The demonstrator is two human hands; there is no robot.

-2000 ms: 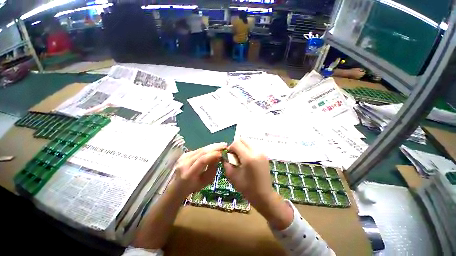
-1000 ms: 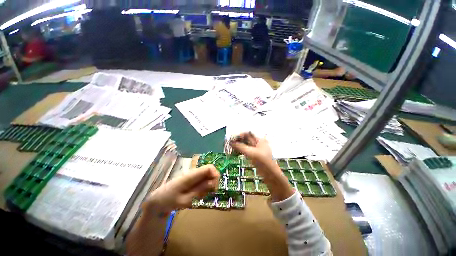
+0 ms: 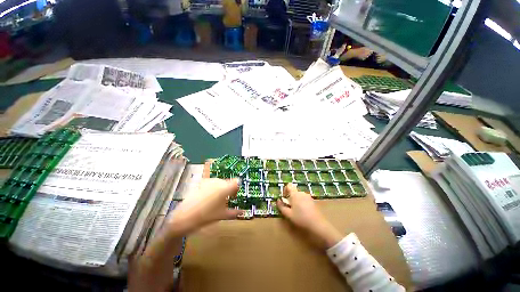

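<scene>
A green circuit board panel (image 3: 328, 178) with pale borders lies on the brown cardboard (image 3: 291, 256). Loose green pieces (image 3: 229, 165) lie over its left part. My left hand (image 3: 205, 204) is at the panel's left part, thumb and fingers apart; it is partly blurred, and whether it grips anything is unclear. My right hand (image 3: 302, 212) has its fingertips at the panel's lower edge, near the middle. Whether a small piece is between them is hidden.
A thick newspaper stack (image 3: 91, 194) stands at left with a darker green panel (image 3: 35, 174) on it. Loose newspaper sheets (image 3: 308, 134) lie beyond the work. A metal post (image 3: 425, 94), a dark object (image 3: 391, 219) and another stack (image 3: 484, 197) are at right. Another person's hands (image 3: 359, 54) show beyond.
Both hands have come down from above the panel onto it and moved apart. The pale piece and the thin green strands seen near the fingers earlier no longer show there. The view has tilted down.
</scene>
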